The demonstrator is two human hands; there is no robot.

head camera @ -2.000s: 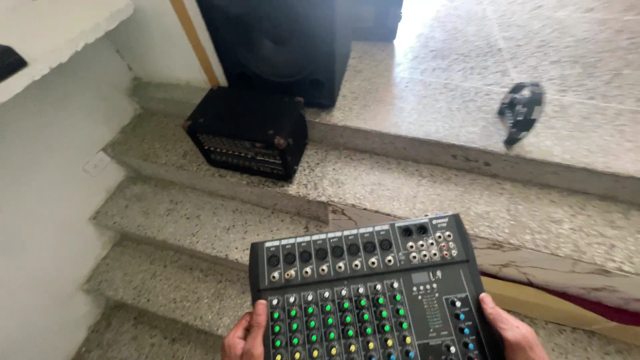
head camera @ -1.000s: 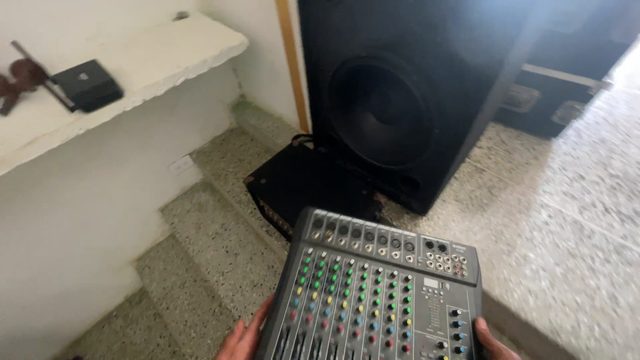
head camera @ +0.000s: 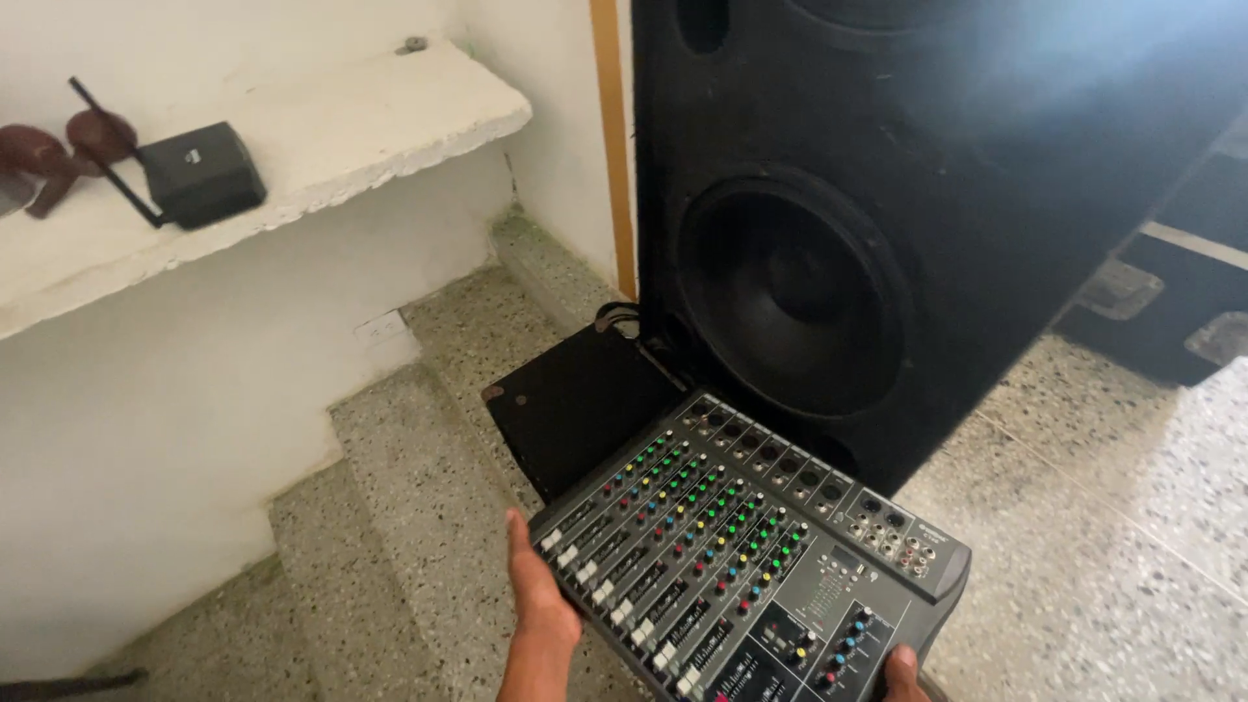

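Observation:
An audio mixing console (head camera: 721,546) with rows of coloured knobs and white faders fills the lower middle, turned at a slant. My left hand (head camera: 541,614) grips its left edge, the thumb up along the side and the other fingers hidden below. At the lower right, my right hand (head camera: 904,673) holds the opposite edge; only its thumb and a small part show. Just beyond the console, partly covered by it, a black equipment box (head camera: 585,400) rests on the steps, against the foot of a large black loudspeaker (head camera: 790,283).
Speckled stone steps (head camera: 409,517) descend at the lower left. A rough-edged white ledge (head camera: 390,117) carries a small black device with antennas (head camera: 205,175) and brown objects (head camera: 97,136). A wall socket (head camera: 382,326) sits low. Black cases (head camera: 1150,302) stand behind the loudspeaker at right.
The view has swung left and closer to the loudspeaker. The console, level two seconds ago, is now turned clockwise in both hands and overlaps the black box's near side.

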